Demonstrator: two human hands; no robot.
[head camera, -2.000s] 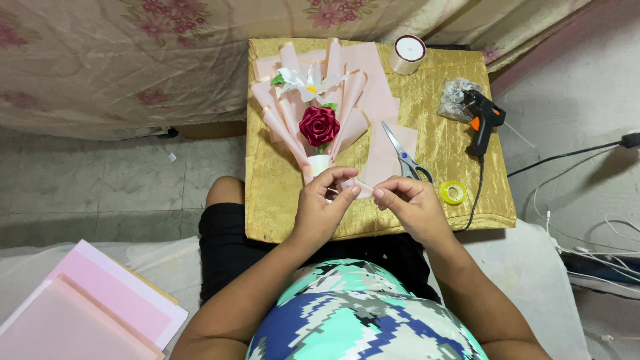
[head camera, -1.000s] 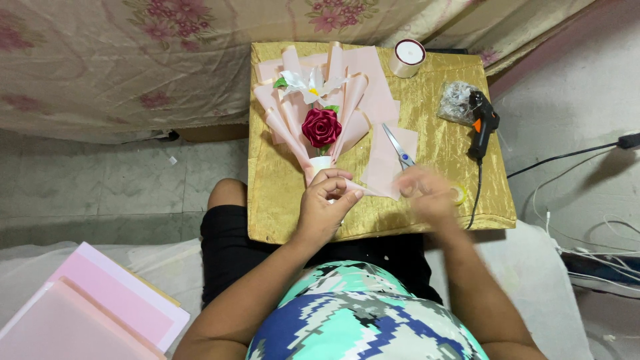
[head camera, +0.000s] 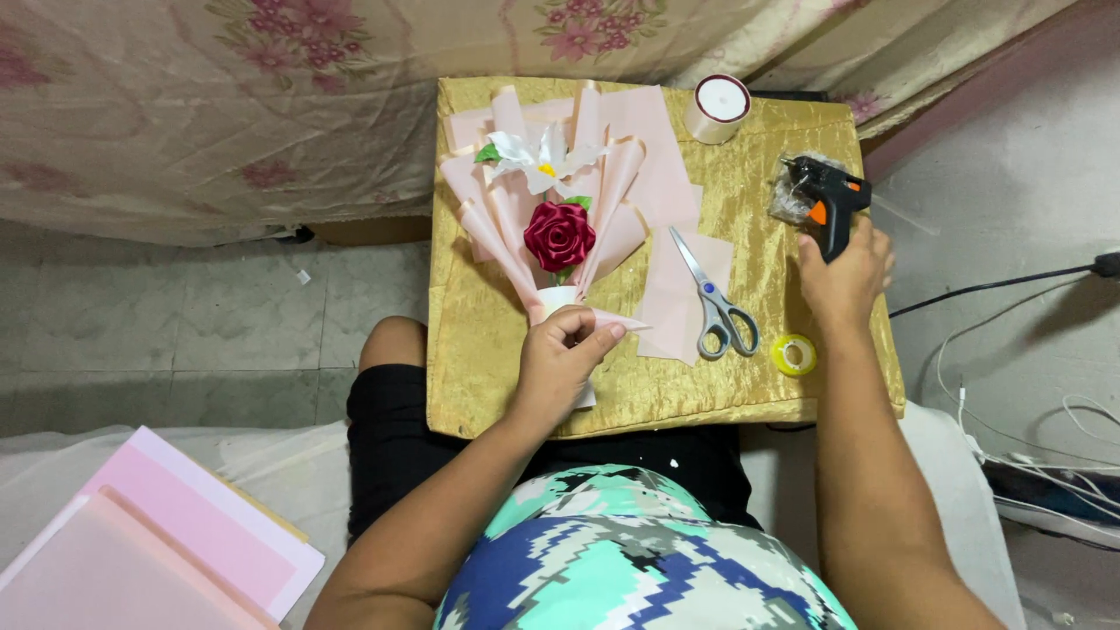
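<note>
My left hand (head camera: 564, 354) pinches the pink wrapping paper at the base of a small bouquet, where a pointed flap (head camera: 619, 321) sticks out to the right. Above it in the bouquet are a dark red satin ribbon rose (head camera: 560, 236) and a white flower (head camera: 541, 160) with a yellow centre, inside folded pink wrapping paper (head camera: 612, 179). My right hand (head camera: 846, 276) is around the handle of a black hot glue gun (head camera: 837, 203) with an orange trigger. Between the hands lie grey-handled scissors (head camera: 716, 302) and a yellow roll of tape (head camera: 794, 354).
A ribbon spool (head camera: 719, 109) stands at the back of the gold cloth-covered table (head camera: 761, 385). Crumpled clear plastic (head camera: 787, 197) lies under the glue gun's nozzle. Pink and white sheets (head camera: 184, 525) rest at lower left. A black cable (head camera: 989, 287) and white cords (head camera: 1041, 468) are on the right.
My right hand has left the pink flap beside my left hand, moved right and taken hold of the glue gun's handle. My left hand has stayed at the bouquet's base.
</note>
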